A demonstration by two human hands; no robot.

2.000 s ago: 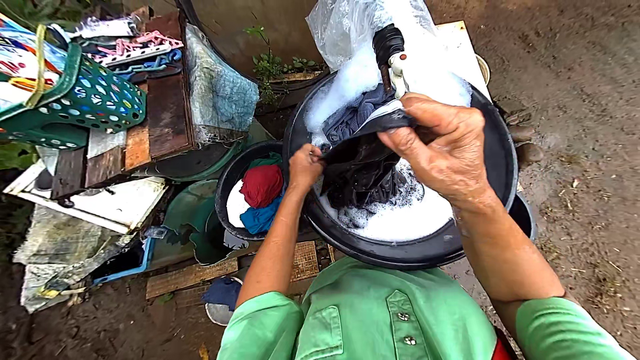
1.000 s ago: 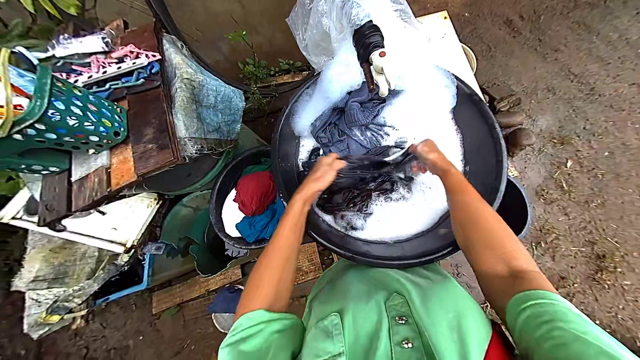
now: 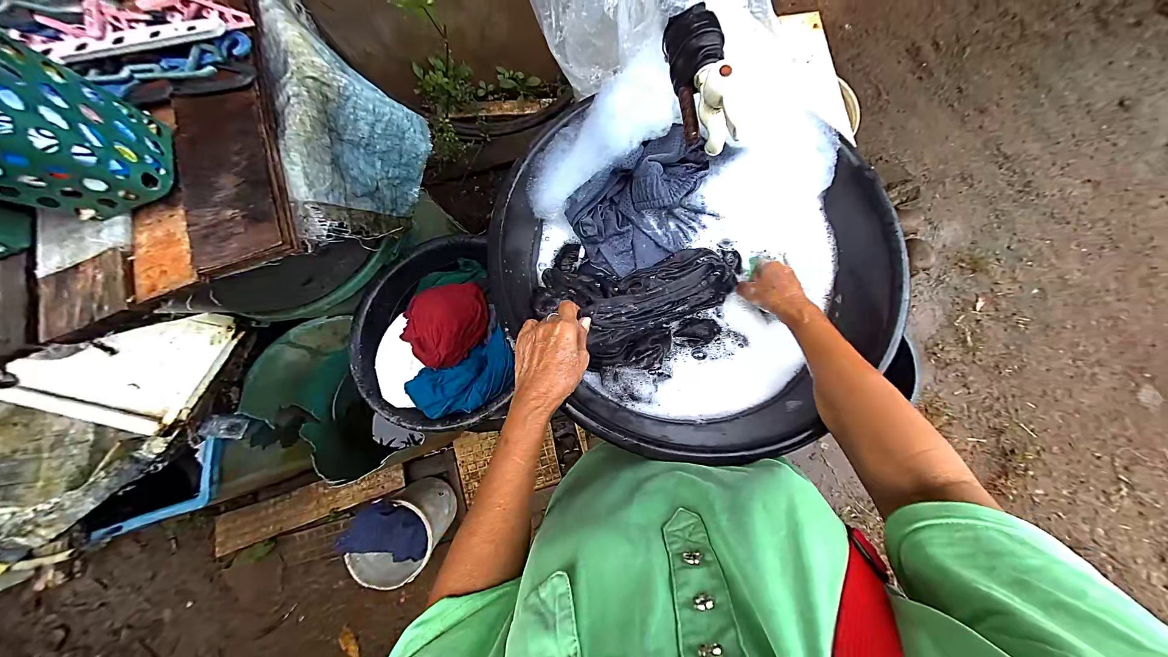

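A large black plastic basin (image 3: 876,265) full of white suds stands before me. Across its near half lies a wet black garment (image 3: 657,297), bunched lengthwise. My left hand (image 3: 552,356) grips its left end at the basin's near left rim. At the garment's right end is my right hand (image 3: 776,290), its fingers bent down into the suds; a small green thing shows at the fingertips, too hidden to name. Behind the black cloth a dark blue-grey garment (image 3: 639,201) lies in the foam, below a white faucet (image 3: 714,108) on a black-wrapped pipe.
Left of the basin, a smaller black basin (image 3: 365,351) holds a red cloth (image 3: 447,324) and a blue cloth (image 3: 465,374). A tipped white bucket (image 3: 429,511) with navy cloth lies below. A green perforated basket (image 3: 82,137) sits on boards at upper left. Bare soil lies right.
Two seconds ago both hands held the black garment raised toward the view. It now lies low in the suds, and my hands have moved apart to its two ends.
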